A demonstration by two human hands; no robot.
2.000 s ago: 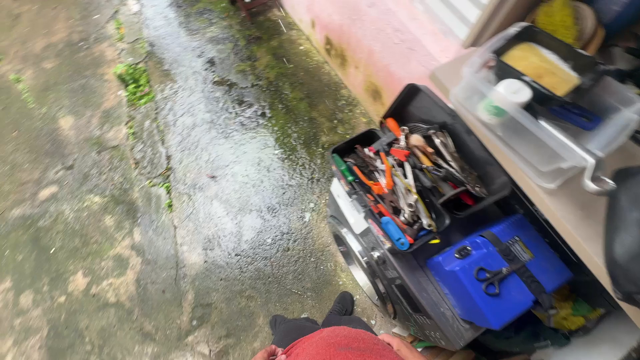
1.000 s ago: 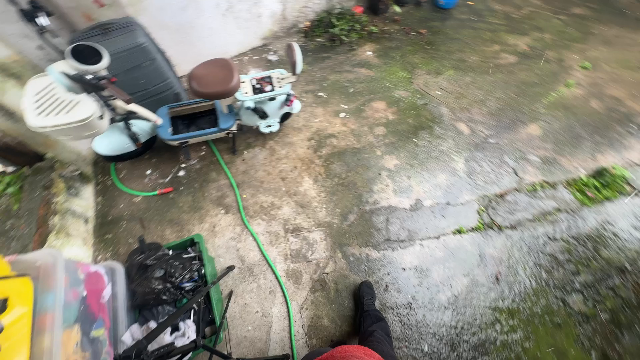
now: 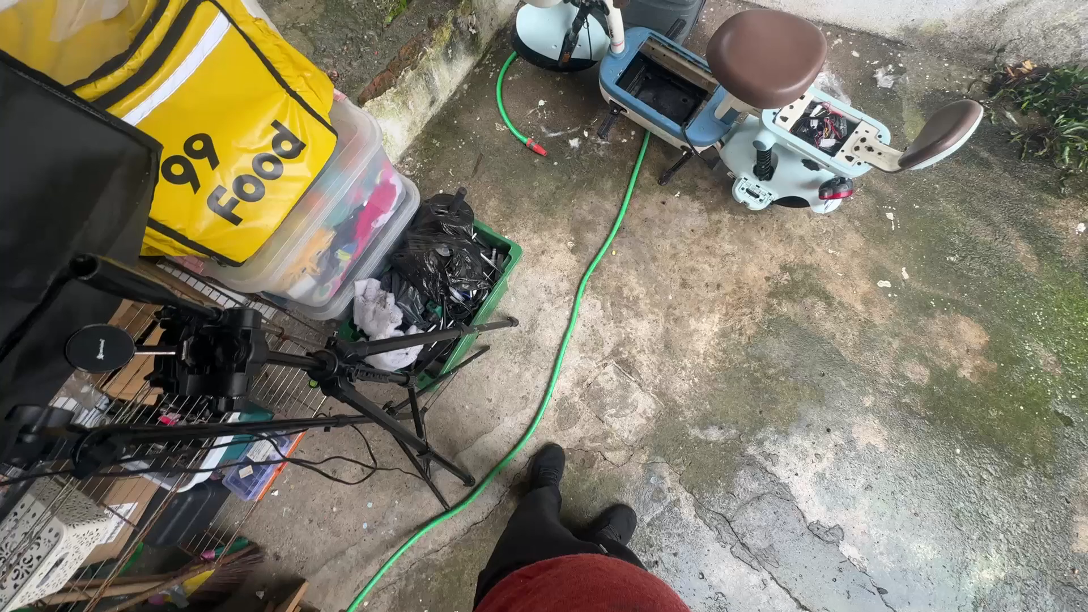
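Neither my left hand nor my right hand shows in the head view, so what they hold is hidden. My black shoes (image 3: pixel 546 466) and dark trousers stand on the wet concrete floor beside a green garden hose (image 3: pixel 568 327). The hose runs up to a light-blue electric scooter (image 3: pixel 663 85) at the top, with a brown seat (image 3: pixel 767 58) and an uncovered rear compartment (image 3: pixel 823 126) showing wires. Another stretch of hose, with a red end (image 3: pixel 535 147), lies left of the scooter.
A black tripod (image 3: pixel 327 365) stands at the left, its legs near the hose. Behind it are a green crate (image 3: pixel 501 276) with black plastic bags, clear plastic bins (image 3: pixel 357 170) and a yellow delivery bag (image 3: pixel 246 127). A wire rack (image 3: pixel 280 382) is at lower left, a plant (image 3: pixel 1050 119) at upper right.
The view has swung far from the toolbox and washing machine seen two seconds ago to the scooter side. The tripod, crate and yellow bag now show more fully than one second ago.
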